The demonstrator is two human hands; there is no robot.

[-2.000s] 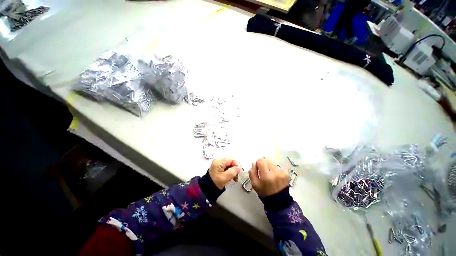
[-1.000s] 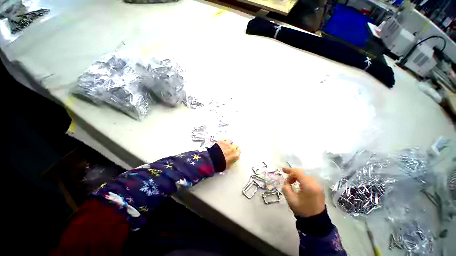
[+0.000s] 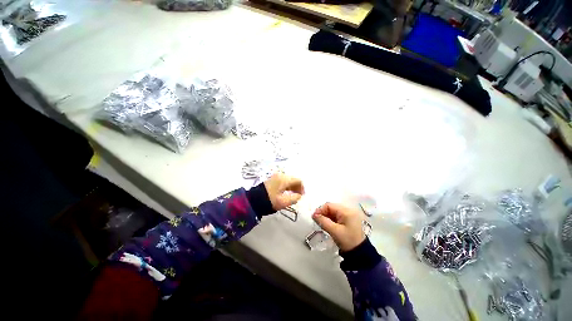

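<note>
My left hand (image 3: 285, 190) is over the table left of my right hand, with its fingers curled. A silver rectangular buckle (image 3: 289, 214) shows just below its fingers; the hand seems to hold it. My right hand (image 3: 337, 223) has thumb and fingertips pinched together; whether something thin is between them cannot be told. Another buckle (image 3: 315, 240) lies on the table below my right hand, and part of one shows at its right side. A loose pile of pale, glinting wrapped buckles (image 3: 256, 169) lies just beyond my left hand.
Two bulging silver-grey bags (image 3: 147, 108) lie at the left. An open clear bag of bare metal pieces (image 3: 451, 241) is at the right, with loose fittings (image 3: 515, 301) below it. A black fabric roll (image 3: 401, 68) lies at the far side. The near table edge (image 3: 153, 194) runs diagonally.
My left hand has come back from the pile side to a buckle near the edge. My right hand has moved left and closed to a pinch, now over the buckles on the table.
</note>
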